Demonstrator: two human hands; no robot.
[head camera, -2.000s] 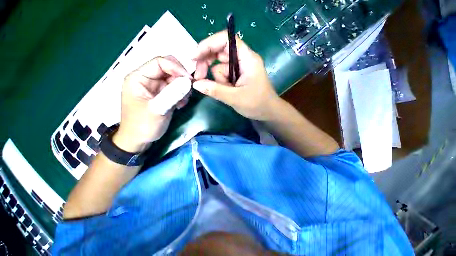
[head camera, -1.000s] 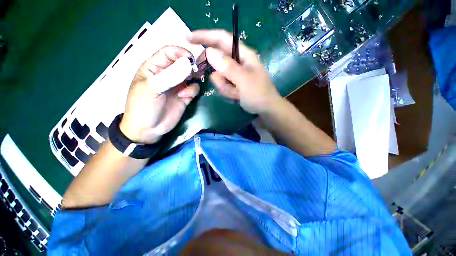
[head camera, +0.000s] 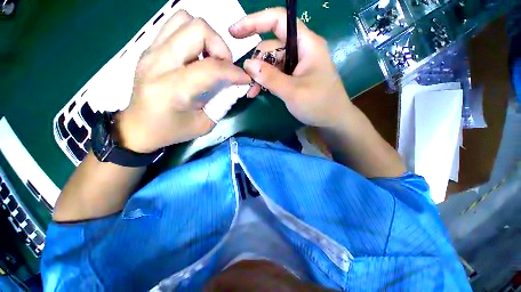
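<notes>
A small dark housing with silvery detail (head camera: 267, 59) sits between both hands, mostly covered by fingers. My right hand (head camera: 311, 77) holds it between thumb and fingers, with the dark tweezers (head camera: 292, 34) upright along the palm. My left hand (head camera: 181, 80) reaches over from the left, back of the hand up, its fingertips at the housing's near edge. A white finger wrap (head camera: 227, 102) covers one left finger. Whether the left fingertips grip the housing or a tiny piece at its edge cannot be told.
Die-cut adhesive sheet (head camera: 74, 132) lies under and left of my left hand. Spare adhesive strips (head camera: 25, 154) lie far left. Clear parts trays (head camera: 398, 54) stand upper right. White paper (head camera: 437, 131) lies on cardboard at right. Small bits lie on the green mat (head camera: 337, 28).
The housing has gone from my left fingers to my right hand. My left hand has turned over, back up. The mat and trays appear shifted in view.
</notes>
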